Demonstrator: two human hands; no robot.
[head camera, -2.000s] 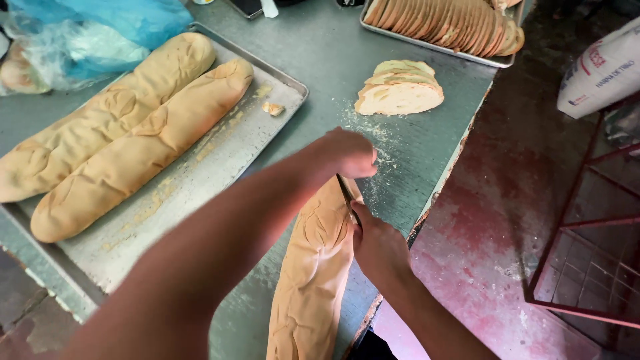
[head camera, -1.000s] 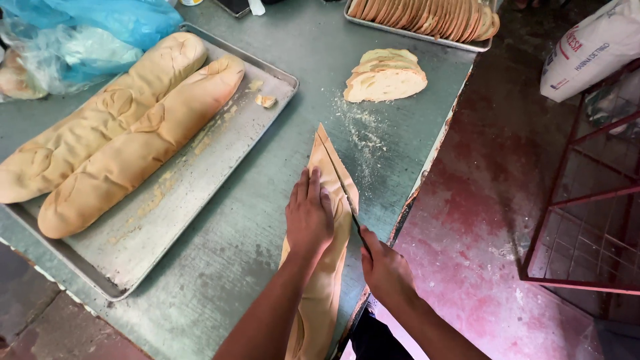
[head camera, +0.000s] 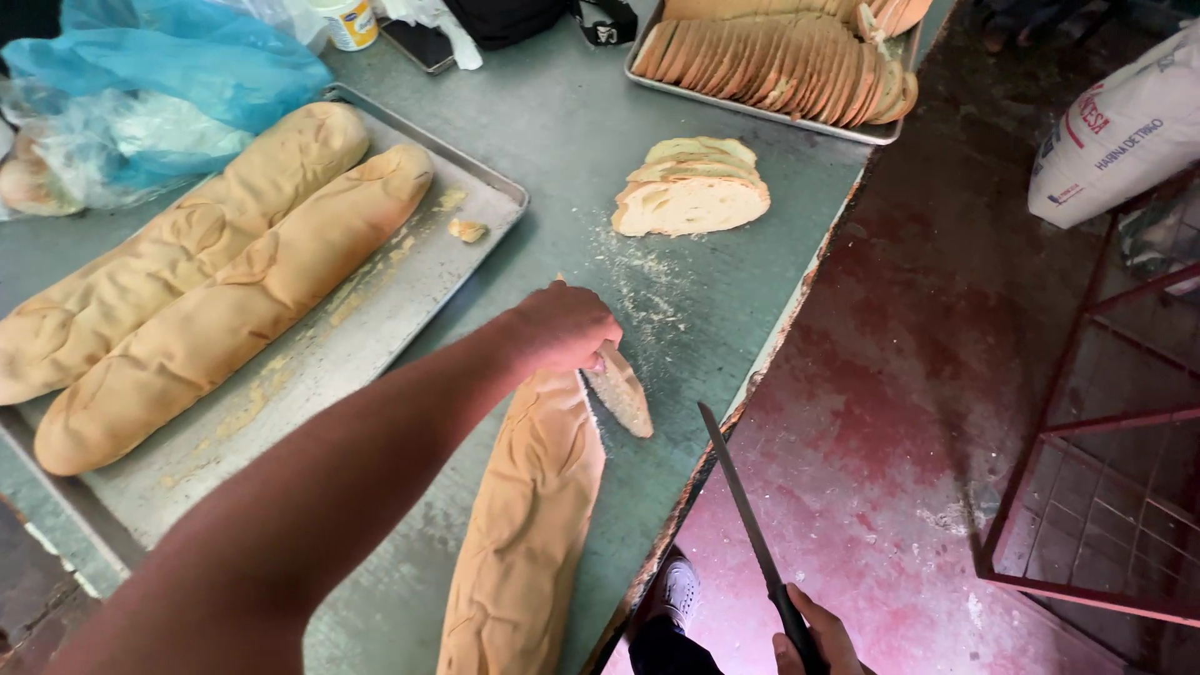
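Observation:
My left hand (head camera: 567, 328) grips a cut slice of bread (head camera: 621, 389) at the end of a long loaf (head camera: 530, 525), which lies on the green tabletop (head camera: 412, 581). The slice leans away from the loaf's slanted cut face. My right hand (head camera: 820, 637), low in the view, holds a serrated bread knife (head camera: 750, 516) by its black handle; the blade points up and left, beyond the table edge and apart from the loaf. Past my left hand, several cut slices (head camera: 694, 192) lie overlapping, with crumbs near them.
At left, a metal tray (head camera: 450, 272) carries two whole loaves (head camera: 244, 300) and a bread scrap. Blue plastic bags (head camera: 187, 66) lie behind it. A second tray (head camera: 769, 114) holds rows of slices. A phone (head camera: 417, 45) lies at the back. A flour sack (head camera: 1125, 127) and red metal rack (head camera: 1041, 487) stand right.
One second ago the knife was at the loaf; my right hand has since drawn it down and right, off the bread. My left hand has moved up from the loaf's top to the slice.

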